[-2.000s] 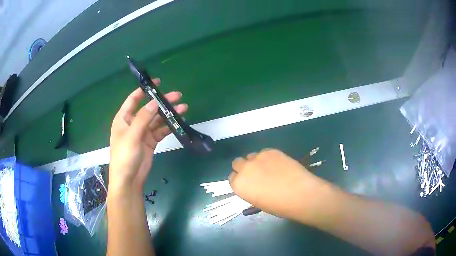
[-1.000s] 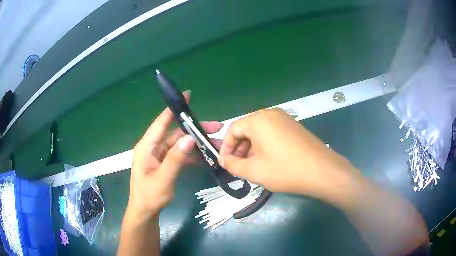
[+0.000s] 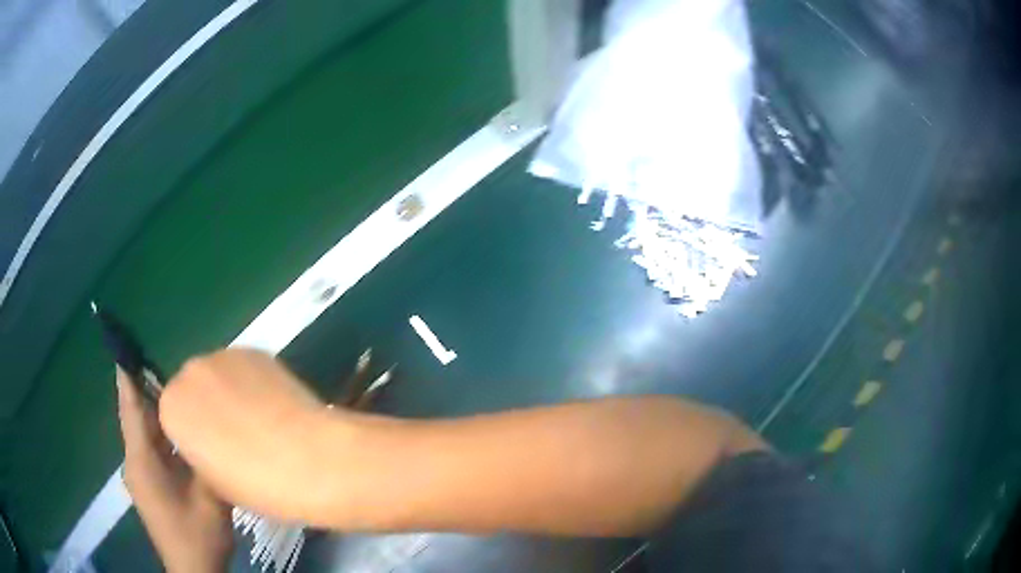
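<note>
The black pen housing (image 3: 125, 345) is at the far left, its pale tip pointing up and left. My left hand (image 3: 162, 481) holds it from below, mostly hidden behind my right hand. My right hand (image 3: 241, 420) is at the housing, fingers curled and blurred; whether it holds anything is hidden. The white sticks (image 3: 269, 544) lie under my right forearm, partly covered. Two pointed brownish plier tips (image 3: 364, 381) show above the forearm. A single white pin (image 3: 433, 340) lies alone on the bench.
A milky bag (image 3: 672, 106) with a loose pile of white pins (image 3: 689, 263) at its mouth is at upper centre-right. Dark items in clear wrapping (image 3: 793, 140) lie beside it. The white metal rail (image 3: 364, 244) runs diagonally beside the green belt (image 3: 269, 168). Yellow dashes mark the right side.
The view has swung right, so the hands and housing appear farther left and the blue bin and left bag are out of view. My right hand came from the white sticks to the housing.
</note>
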